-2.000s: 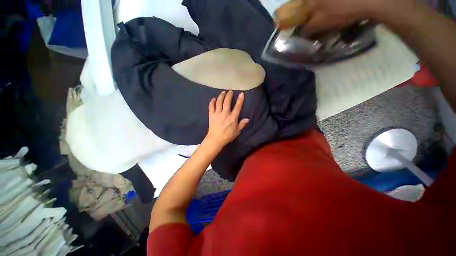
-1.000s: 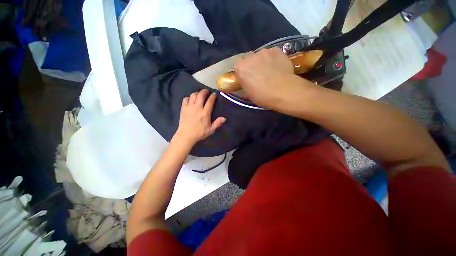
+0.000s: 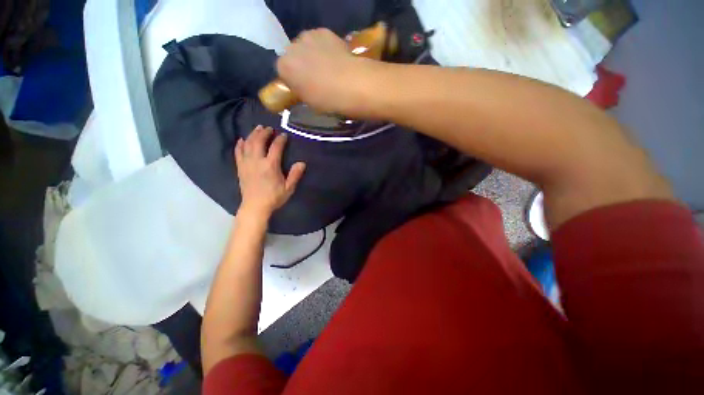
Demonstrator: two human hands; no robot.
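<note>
A dark garment [image 3: 340, 173] lies bunched over the form in the middle. My right hand [image 3: 320, 69] is closed around the orange-brown wooden handle [image 3: 276, 96] of the steam iron [image 3: 332, 123]. The iron sits on the garment where the opening was, and the beige pad is hidden. My left hand [image 3: 266, 171] lies flat on the garment with fingers spread, just left of and below the iron's edge. A thin black cord [image 3: 301, 260] hangs from the garment over the white surface.
A white padded board [image 3: 147, 247] is at the left, beside an upright white rail [image 3: 120, 85]. Beige cloth [image 3: 116, 359] is heaped below it. The white table cover [image 3: 494, 46] at the right has a brown scorch mark. A metal rest [image 3: 571, 11] and red cloth [image 3: 606, 86] are at upper right.
The iron came down from the upper right onto the opening, then moved left with my right hand. My left hand stays flat on the garment. The whole view has shifted.
</note>
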